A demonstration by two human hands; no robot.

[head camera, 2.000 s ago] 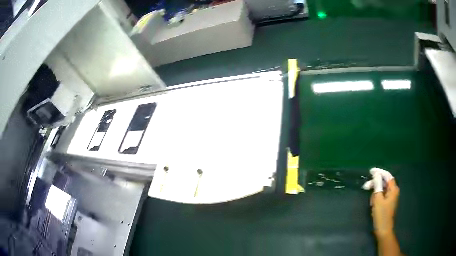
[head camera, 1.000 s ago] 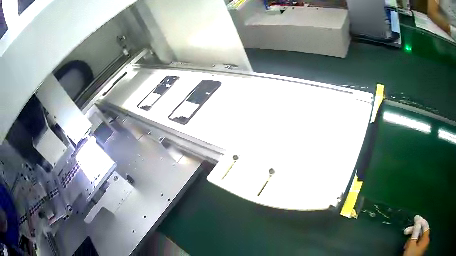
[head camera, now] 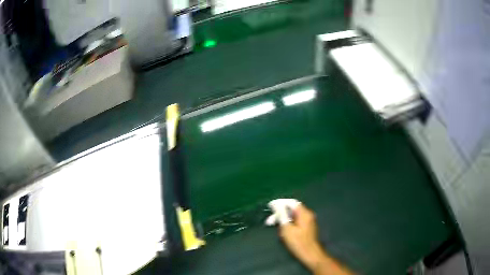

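My right hand (head camera: 293,221) comes in from the bottom, with white finger cots on its bent fingertips. It rests on the green mat (head camera: 252,161) near its front edge. Whether the fingertips hold anything cannot be told. Small shiny clear film bits (head camera: 228,223) lie left of the fingers, towards the yellow tape (head camera: 187,230). Two dark phone-sized panels with pale areas lie on the white conveyor belt (head camera: 107,193) at the far left; the nearer panel (head camera: 22,220) is blurred. My left hand is not in view.
The short outfeed conveyor (head camera: 376,75) sticks out from the pale cabinet (head camera: 430,32) at the upper right. A pale box (head camera: 91,91) with small items stands beyond the belt. A black strip (head camera: 177,177) separates belt and mat.
The view has swung right, so the outfeed conveyor shows and the panels sit at the left edge. My right hand remains beside the film bits, and more of its forearm shows than one second ago.
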